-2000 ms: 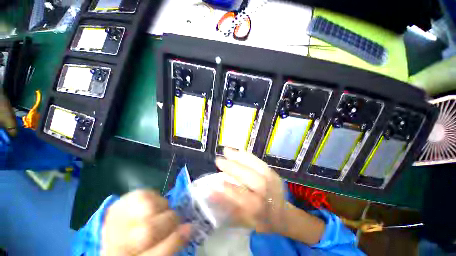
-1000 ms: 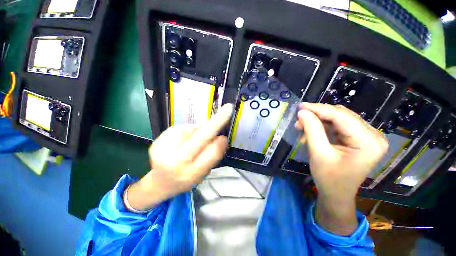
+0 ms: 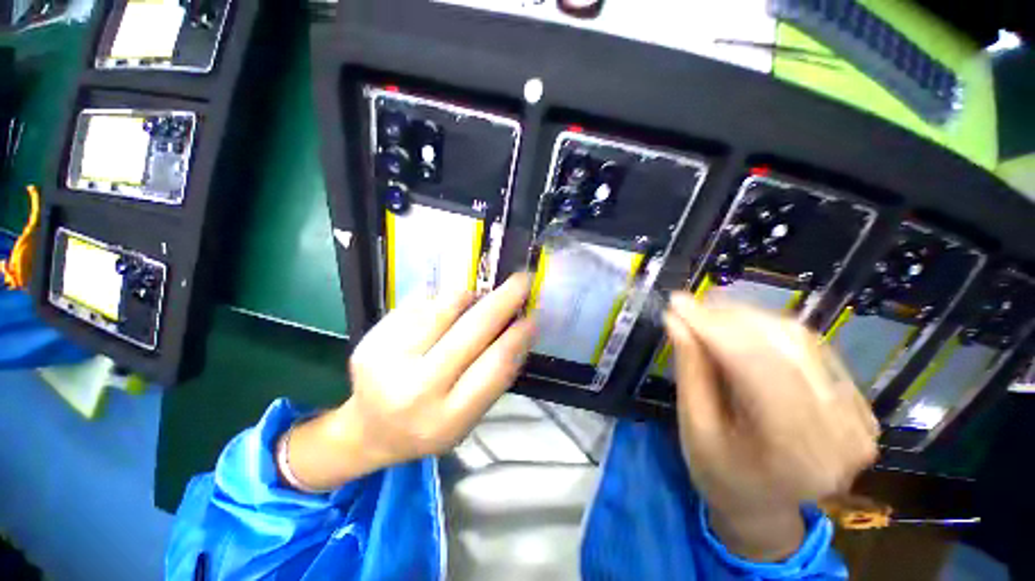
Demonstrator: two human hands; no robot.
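A black foam tray [image 3: 636,85] holds several open-backed smartphones with silver frames. The second phone from the left [image 3: 647,187] lies between my hands, with its round camera lenses [image 3: 581,187] at the upper left and a white battery with yellow edges below. My right hand [image 3: 772,397] is blurred, with thumb and finger pinched on the edge of a clear film [image 3: 607,267] over this phone's battery. The film is blurred and its rings cannot be made out. My left hand [image 3: 437,380] has its fingers apart, fingertips at the phone's left edge, holding nothing.
Another foam tray [image 3: 216,216] with phones stands at the left on the green bench. A dark ridged strip [image 3: 874,57] lies on a yellow-green mat at the back right. A yellow-orange handled tool [image 3: 868,516] is at the lower right. A blue sleeve [image 3: 34,329] shows at the left edge.
The film was brought over the second phone, then moved lower, off its camera area. My left hand let go of the film and rests beside the phone. The view has moved closer to the tray.
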